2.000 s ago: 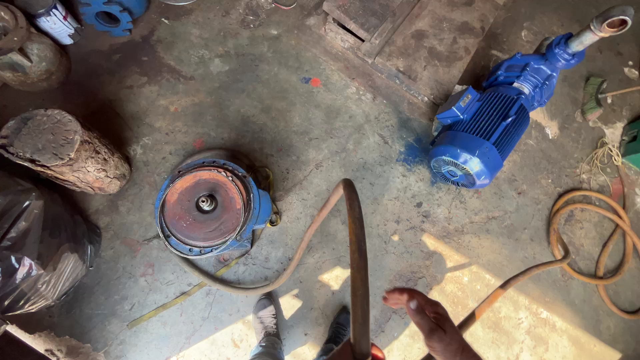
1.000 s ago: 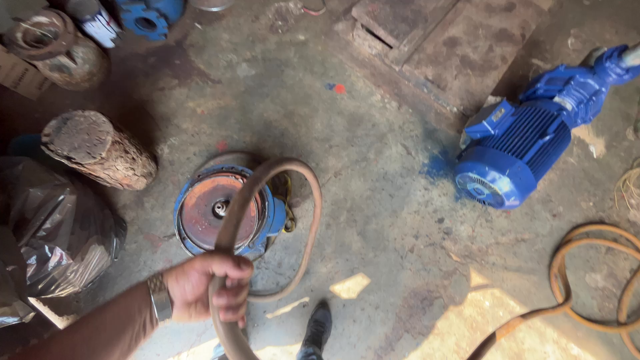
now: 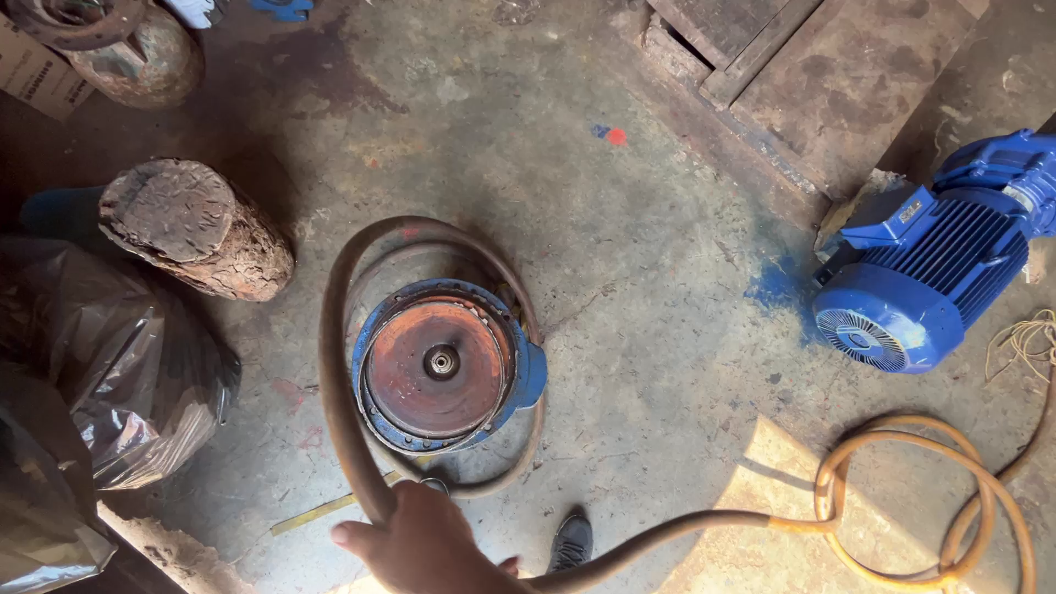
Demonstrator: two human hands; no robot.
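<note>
My right hand (image 3: 425,540) comes in from the bottom edge, back up and thumb to the left, closed around a thick brown rubber hose (image 3: 334,371). From this grip the hose arches up the left side and over the top of a round blue metal housing (image 3: 532,375) on the floor, with another turn lying around it. The housing has a rusty reddish disc (image 3: 404,379) with a central shaft end. Lower right of my right hand, a fingertip (image 3: 509,565) shows near the hose; it may belong to my left hand, which is otherwise hidden.
Loose hose coils (image 3: 990,487) lie at lower right. A blue electric motor (image 3: 940,272) stands at right. At left are a rough log (image 3: 198,231) and dark plastic bags (image 3: 124,363); a rusty metal casting (image 3: 136,66) is upper left. A shoe (image 3: 571,540) stands below the housing.
The hose now loops up around the housing; two seconds ago it stood in a bend to the housing's right. One second ago my left hand held it up; now my right hand grips it.
</note>
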